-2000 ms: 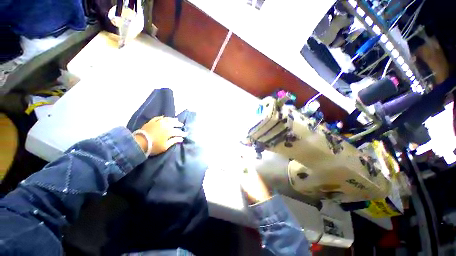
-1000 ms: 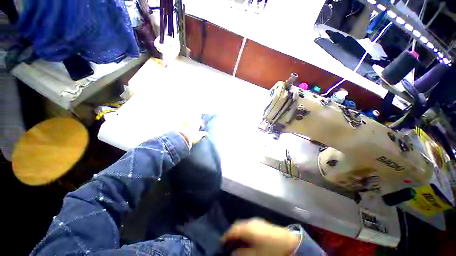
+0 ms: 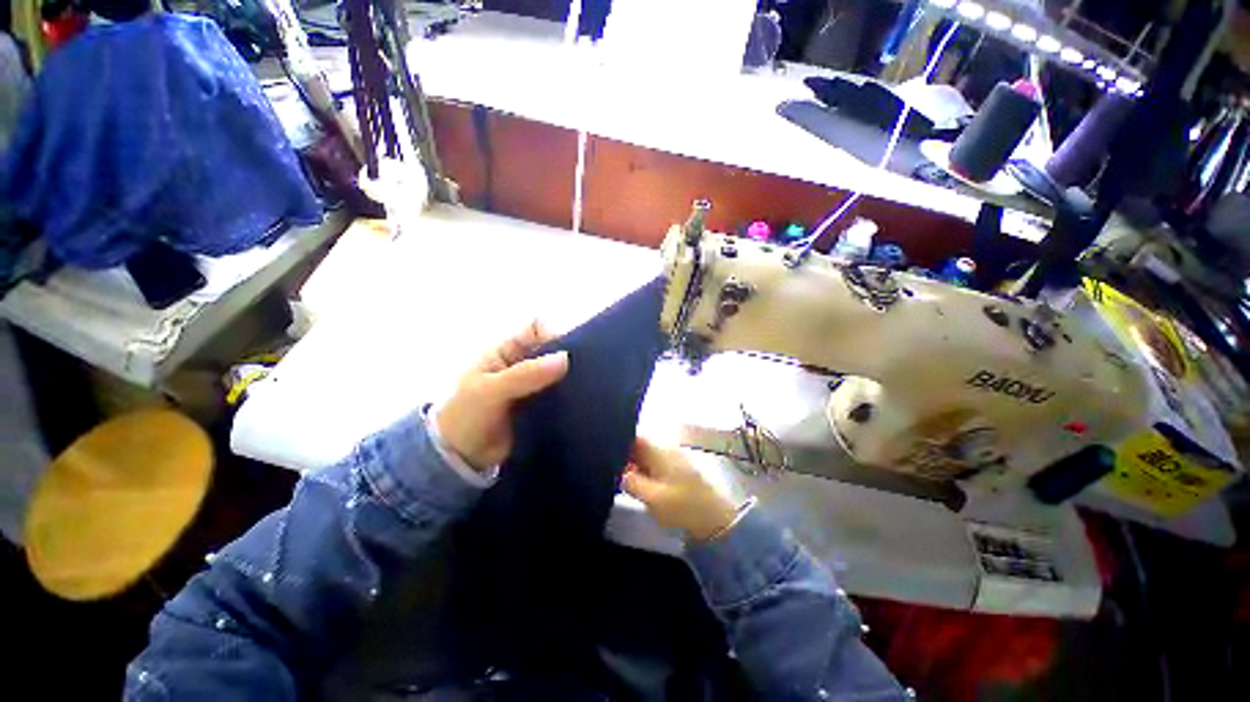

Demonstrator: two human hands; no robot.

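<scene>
Dark fabric [image 3: 583, 412] is held up in front of me, left of the sewing machine head [image 3: 877, 322]. It rises to a pointed corner beside the machine's left end and hangs down into the dark at my lap. My left hand [image 3: 496, 398] grips its left edge, thumb on the near face. My right hand [image 3: 676, 487] is at its right edge, lower down, with fingertips partly hidden at the fabric. Small scissors [image 3: 757, 442] lie on the machine bed, right of the needle area.
The white table [image 3: 357, 350] extends to the left. A round yellow-brown stool [image 3: 121, 503] stands at lower left, with blue cloth [image 3: 158, 137] above it. A reddish-brown board [image 3: 521, 172] runs behind. Thread cones [image 3: 997, 130] stand at upper right.
The fabric has come up off the table and lap and is now held upright. My right hand has risen from the lap to its right edge. The camera view has shifted.
</scene>
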